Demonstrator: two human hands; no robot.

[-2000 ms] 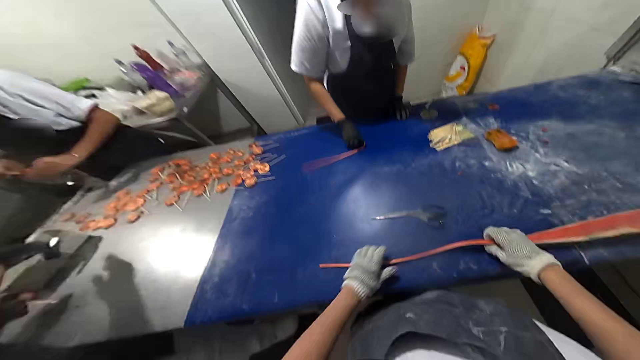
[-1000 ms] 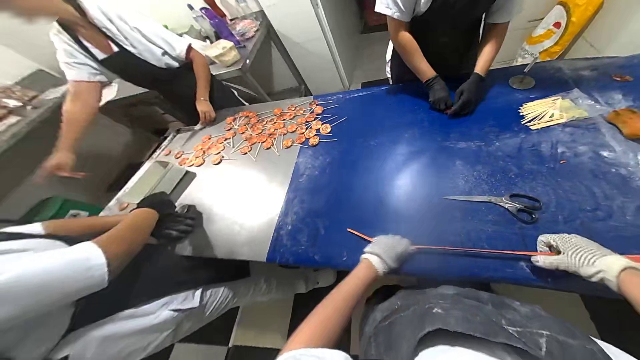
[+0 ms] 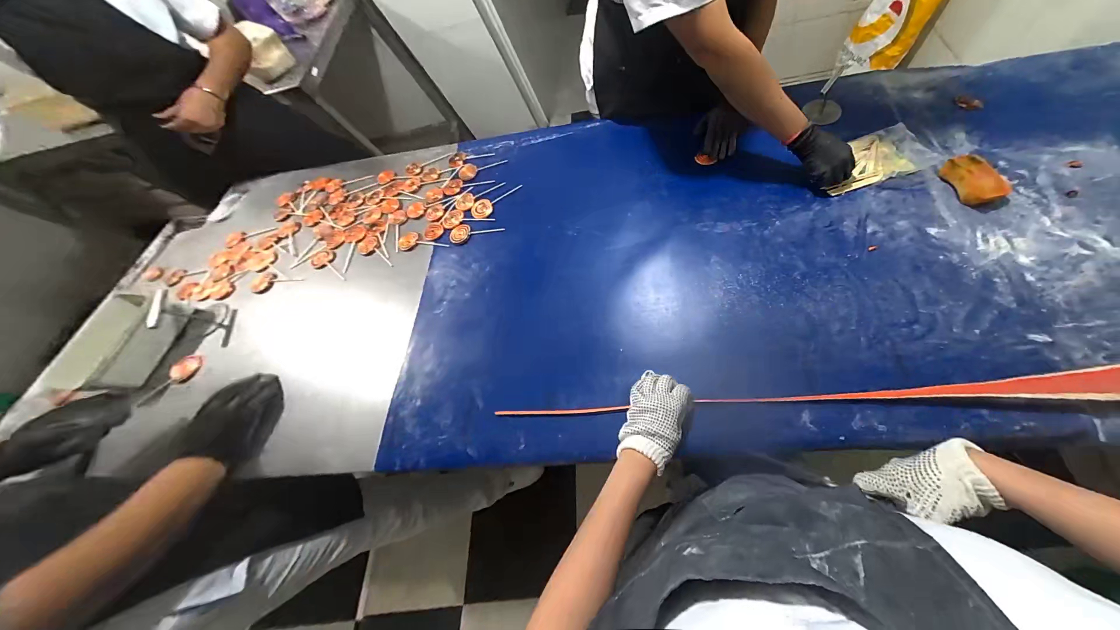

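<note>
A thin red-orange candy strip [image 3: 787,399] runs along the near edge of the blue work surface, widening into a thick red and pale band at the right. My left hand [image 3: 654,416], in a white knitted glove, has its fingers closed over the thin part, and the strip's end sticks out to the left. My right hand [image 3: 936,481], gloved alike, is off the strip, below the table edge beside my dark apron [image 3: 787,542]. Its fingers are partly hidden, so what it may hold cannot be told.
Many orange swirl lollipops [image 3: 376,210] lie on the metal table part [image 3: 341,350]. Opposite, a co-worker's black-gloved hand [image 3: 822,157] touches pale sticks [image 3: 862,166]; an orange lump [image 3: 976,180] lies to their right. At left, black-gloved hands [image 3: 232,420] are near one lollipop [image 3: 185,368].
My right hand has left the strip and moved down past the table edge. The scissors, earlier on the blue surface, are no longer seen there. The opposite co-worker's hand has reached to the sticks.
</note>
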